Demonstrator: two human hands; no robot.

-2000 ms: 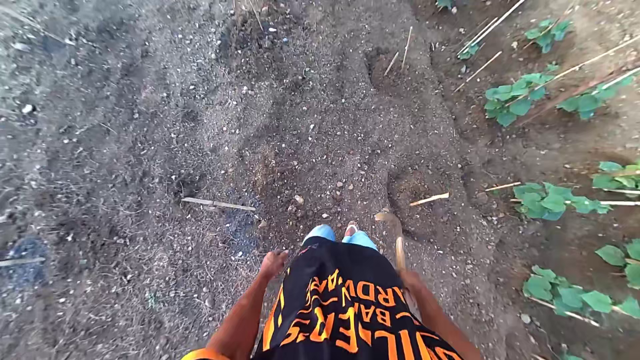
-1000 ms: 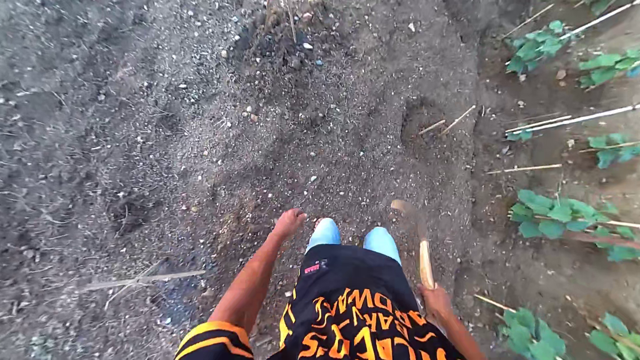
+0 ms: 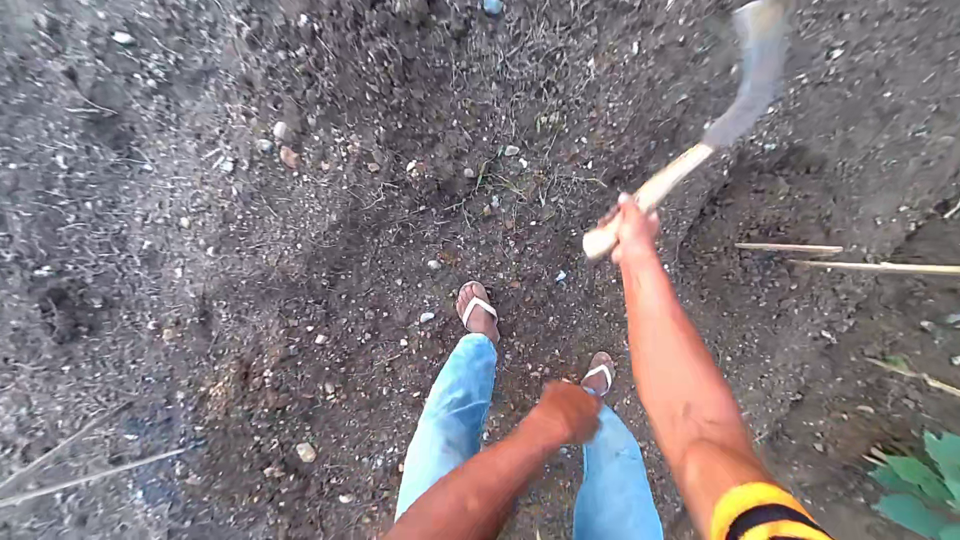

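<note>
A machete with a wooden handle and a broad curved blade (image 3: 757, 82) is raised at the upper right, its tip blurred. My right hand (image 3: 634, 229) grips the pale handle (image 3: 675, 174) near its butt end, the arm stretched forward. My left hand (image 3: 568, 412) hangs in front of my knees, blurred, with its back towards the camera; whether its fingers are closed does not show, and no tool is seen in it. Below are my feet in sandals (image 3: 477, 306) on bare soil.
Loose, stony soil (image 3: 337, 262) with dry roots surrounds my feet. Dry stalks (image 3: 885, 267) lie at the right, near a green leafy plant (image 3: 915, 480) in the lower right corner. More dry stalks (image 3: 97, 472) lie at the lower left.
My right hand has moved forward with the machete, away from my side. My left hand has come across in front of my legs. The view has shifted considerably.
</note>
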